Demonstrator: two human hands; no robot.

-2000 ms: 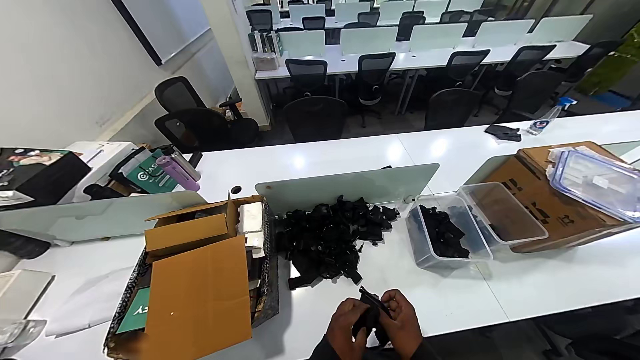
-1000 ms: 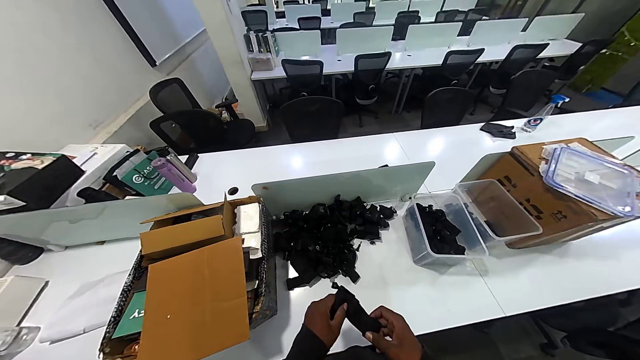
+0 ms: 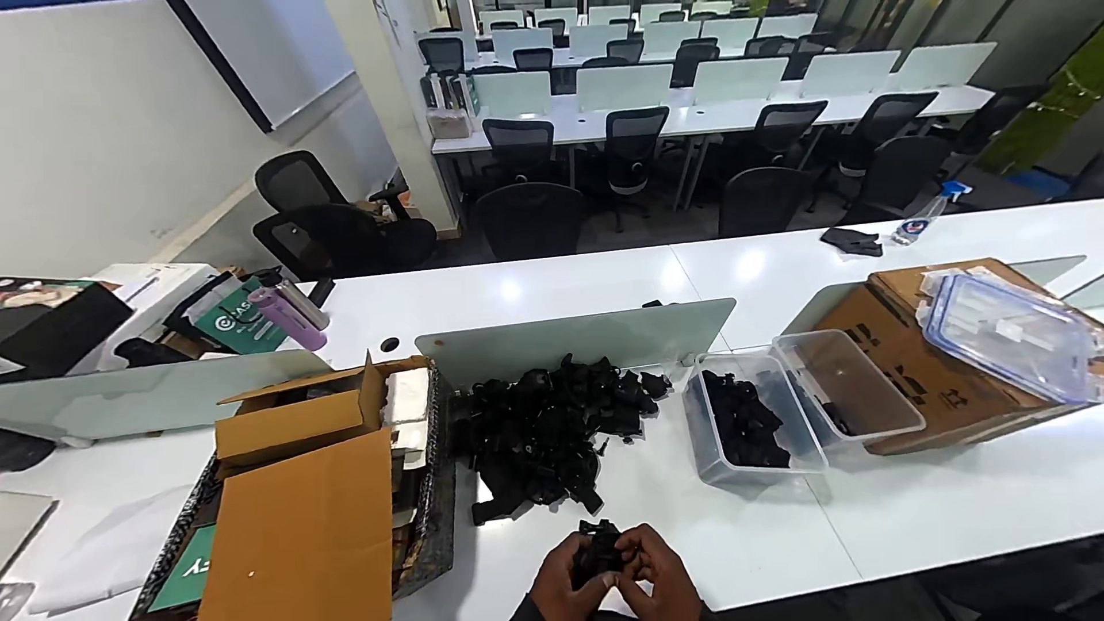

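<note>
Both my hands are at the bottom centre, over the white desk's front edge. My left hand (image 3: 565, 580) grips a small bunched black item (image 3: 597, 552), which looks like folded fabric or strap. The fingers of my right hand (image 3: 654, 573) pinch its right side. Just beyond them lies a large heap of similar black items (image 3: 552, 431), too tangled to tell apart. Right of the heap, a clear plastic bin (image 3: 759, 470) holds more black pieces (image 3: 743, 423). Against it leans a second clear bin (image 3: 862, 379) with a little black thing inside.
An open cardboard box (image 3: 302, 517) stands in a patterned crate at left. A glass divider (image 3: 578, 341) runs behind the heap. At right, a brown carton (image 3: 931, 362) carries a clear lid with a blue rim (image 3: 1009, 332). Beyond are a spray bottle (image 3: 923, 216) and a black cloth (image 3: 852, 241).
The black item was stretched out between my hands a second ago; now it is bunched up and compact. My hands have come closer together.
</note>
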